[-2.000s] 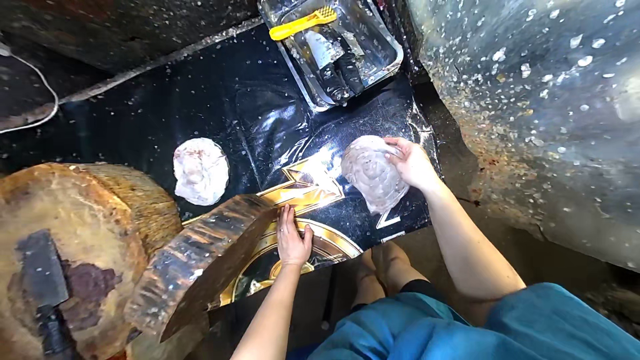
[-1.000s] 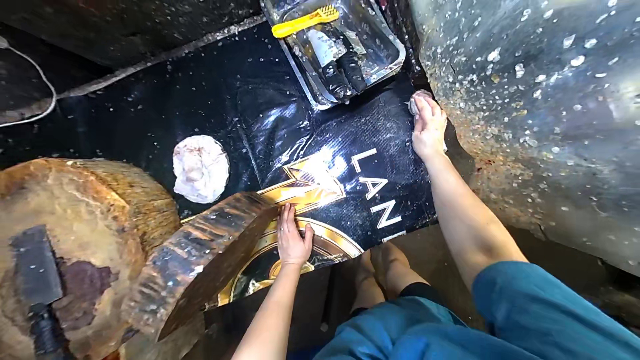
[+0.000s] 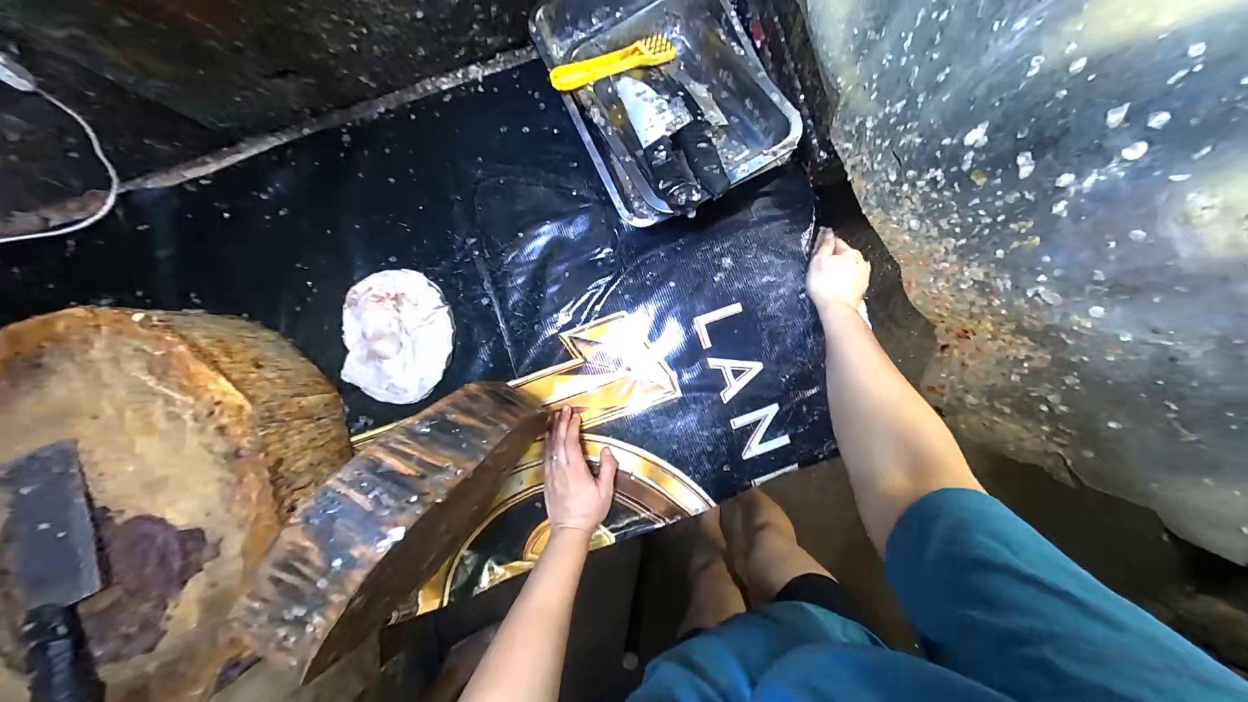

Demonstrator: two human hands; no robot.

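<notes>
My left hand [image 3: 577, 478] lies on the printed black plastic sheet [image 3: 673, 283], against the thick wooden block, fingers slightly apart and holding nothing. My right hand [image 3: 838, 273] is curled at the sheet's right edge, below the metal tray; its palm is turned away, and a small pale bit shows beside the wrist. Whether it grips the sheet's edge or something else cannot be told. A whitish, roundish, flat piece [image 3: 397, 336], perhaps a shell or meat, rests on the sheet left of my left hand.
A metal tray [image 3: 785, 146] holds dark-handled knives [image 3: 673, 146] and a yellow brush [image 3: 609, 66]. A cleaver [image 3: 54, 526] lies on a round chopping block [image 3: 185, 419]. The thick wooden block [image 3: 380, 517] stands beside it. A speckled metallic surface [image 3: 1053, 195] rises at right. A white cable [image 3: 102, 166] hangs at upper left.
Two seconds ago my right hand held a greyish flat piece over the sheet; it then moved up and right to the sheet's edge, and that piece no longer shows. My left hand has stayed put.
</notes>
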